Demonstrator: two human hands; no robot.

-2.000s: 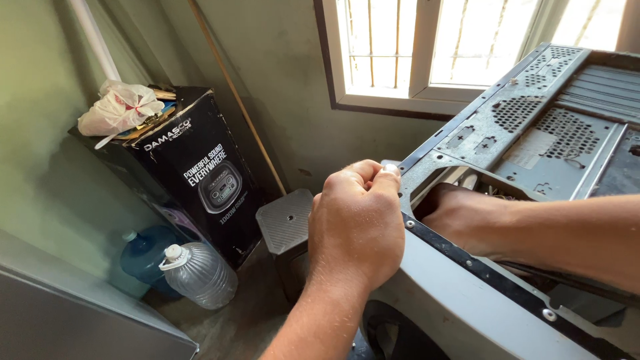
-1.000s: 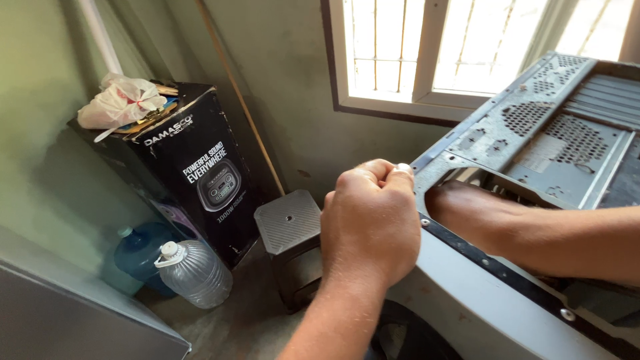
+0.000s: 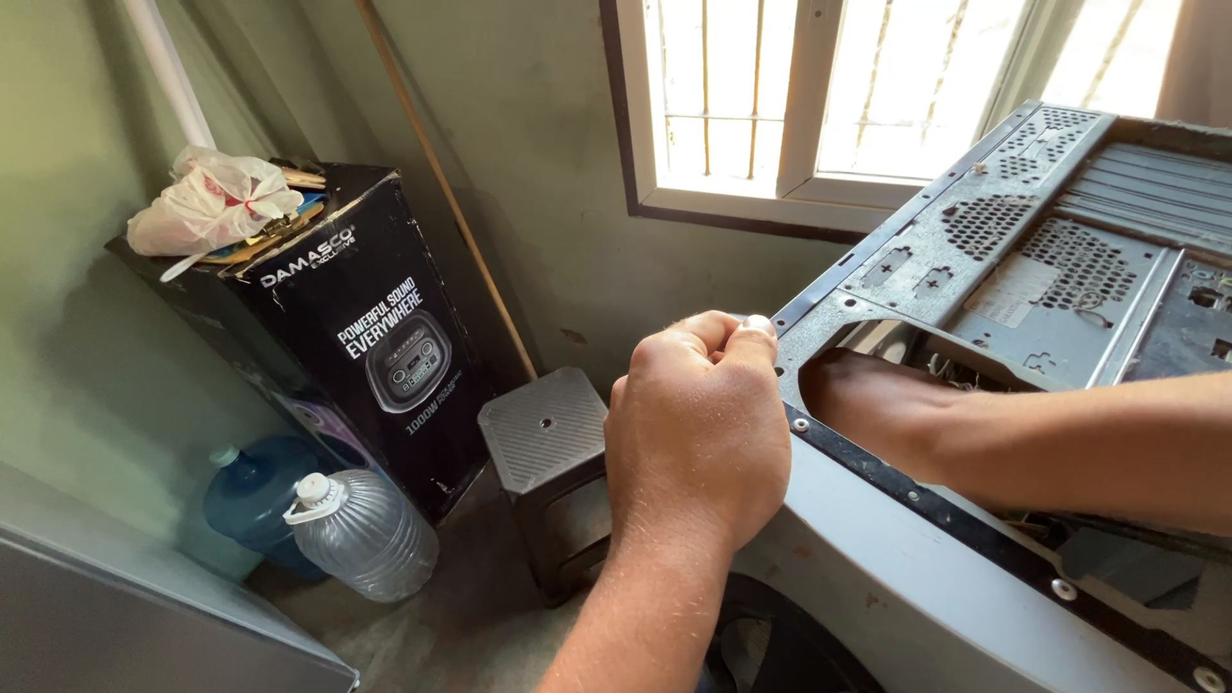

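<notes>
A computer case's metal chassis lies at the right, with perforated panels and a black edge strip that has rivets. My left hand is closed at the near left corner of the chassis, thumb and fingers pinched together at its edge; whether it grips the edge or a small part there is hidden. My right hand reaches through the large opening in the frame, beside some wires. Its fingers are out of sight inside the case.
A grey plastic stool stands on the floor left of my left hand. Beyond it are a tall black cardboard box with a plastic bag on top, a clear bottle and a blue jug. A barred window is behind the case.
My right hand has gone deeper into the opening than in the earliest frame. My left hand stays at the case's corner. The view has shifted slightly.
</notes>
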